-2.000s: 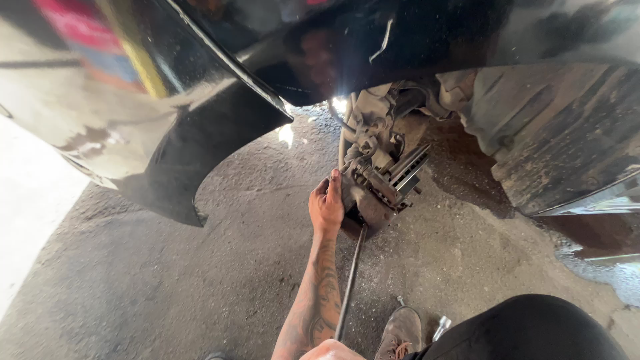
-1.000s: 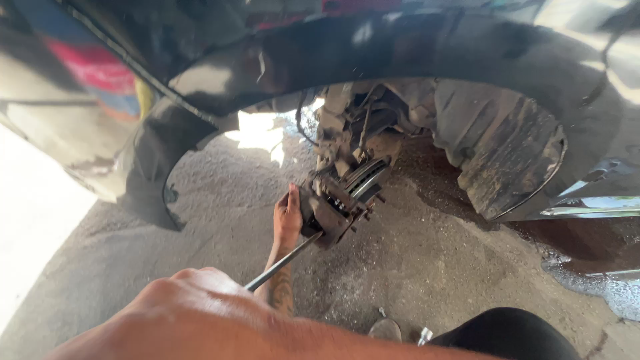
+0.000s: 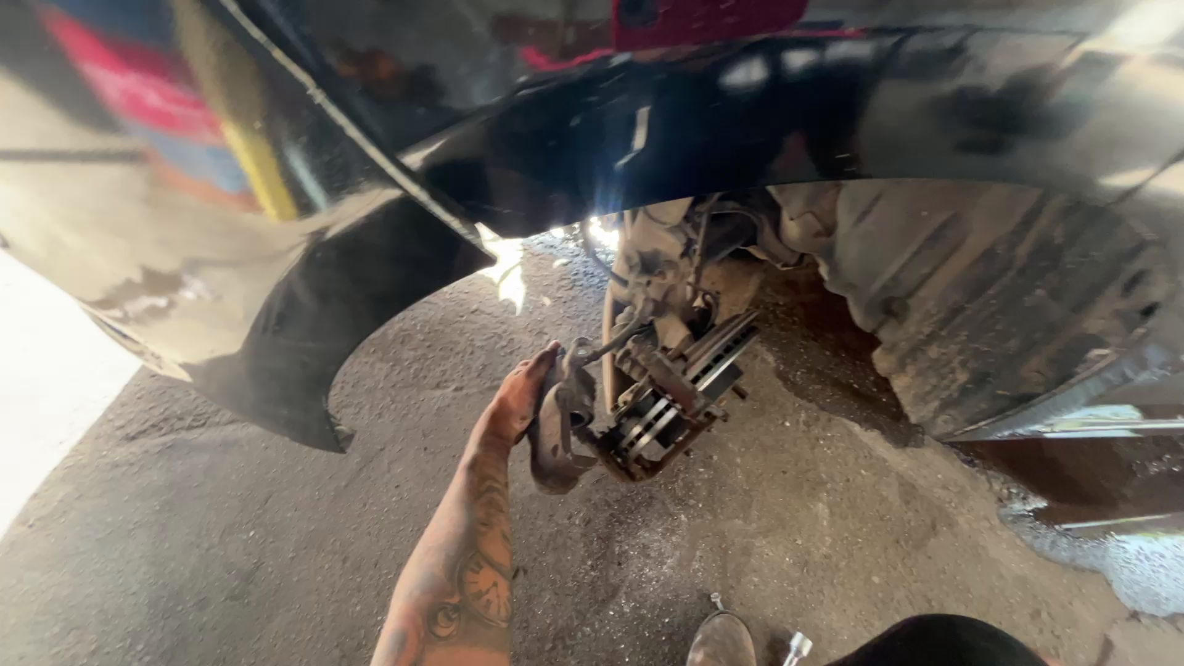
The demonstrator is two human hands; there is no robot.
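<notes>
My left hand point(image 3: 525, 396) grips a brake caliper point(image 3: 560, 425), which is swung out to the left of the brake disc. The caliper's open side shows, and a gap separates it from the rusty caliper bracket point(image 3: 673, 377). That bracket straddles the edge of the brake disc point(image 3: 721, 356), where shiny metal shows between its ends. A rubber brake hose point(image 3: 618, 344) runs from the caliper toward the steering knuckle point(image 3: 659, 268). My right hand is out of view, and no pry bar shows in the frame.
Above is the car's black fender point(image 3: 703, 129), with the bumper end point(image 3: 277, 342) hanging at the left and the dirty wheel-arch liner point(image 3: 999, 287) at the right. A shoe point(image 3: 721, 640) and a chrome socket tool point(image 3: 796, 647) are on the concrete floor below. Wet ground point(image 3: 1101, 546) lies at the right.
The caliper, earlier over the disc with a metal bar at it, is now off to the left in my left hand. My right hand and the bar have gone out of view.
</notes>
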